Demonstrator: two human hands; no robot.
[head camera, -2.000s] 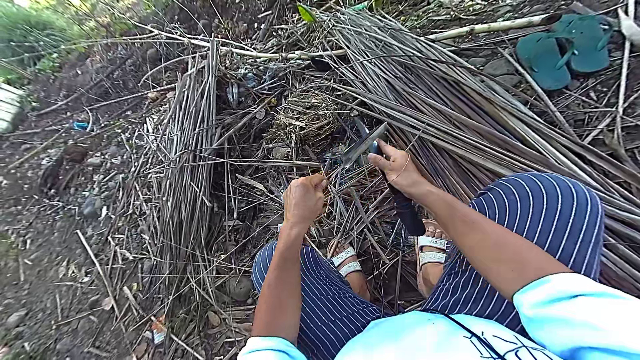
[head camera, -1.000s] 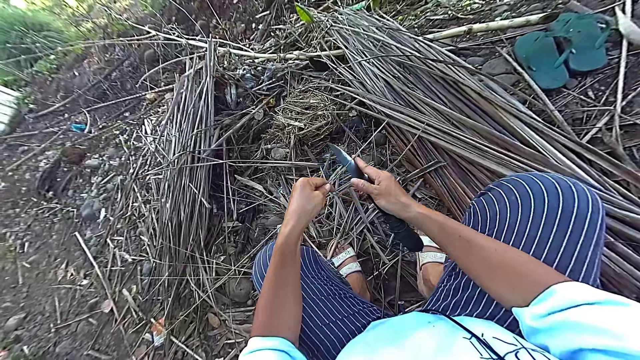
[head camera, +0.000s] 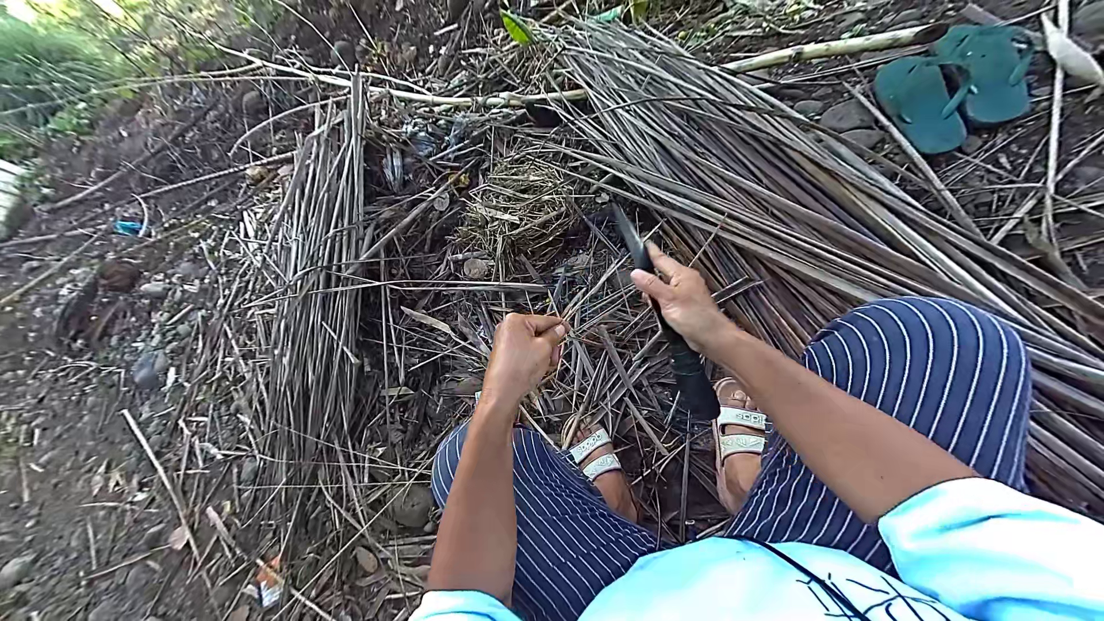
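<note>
My right hand (head camera: 681, 302) is closed around a knife (head camera: 634, 238) with a dark blade and a long black handle. The blade points up and away from me, and the handle's end hangs down near my right foot. To the left, my left hand (head camera: 524, 352) pinches something thin, apparently a dry strip or stalk; its full length cannot be made out. A large bundle of dry stalks (head camera: 759, 181) lies on the right, and a narrower bundle (head camera: 323, 259) lies on the left. Between them sits a small heap of curled dry shavings (head camera: 522, 203).
Green flip-flops (head camera: 923, 103) lie at the upper right beside stones. A long pale stick (head camera: 828, 48) crosses the top. My sandalled feet (head camera: 595, 453) stand among loose stalks just below my hands. Stony soil (head camera: 95, 466) spreads at the left.
The knife's blade, close to my left hand two seconds ago, now stands apart from it and points up, away from me. My left hand stays in about the same place.
</note>
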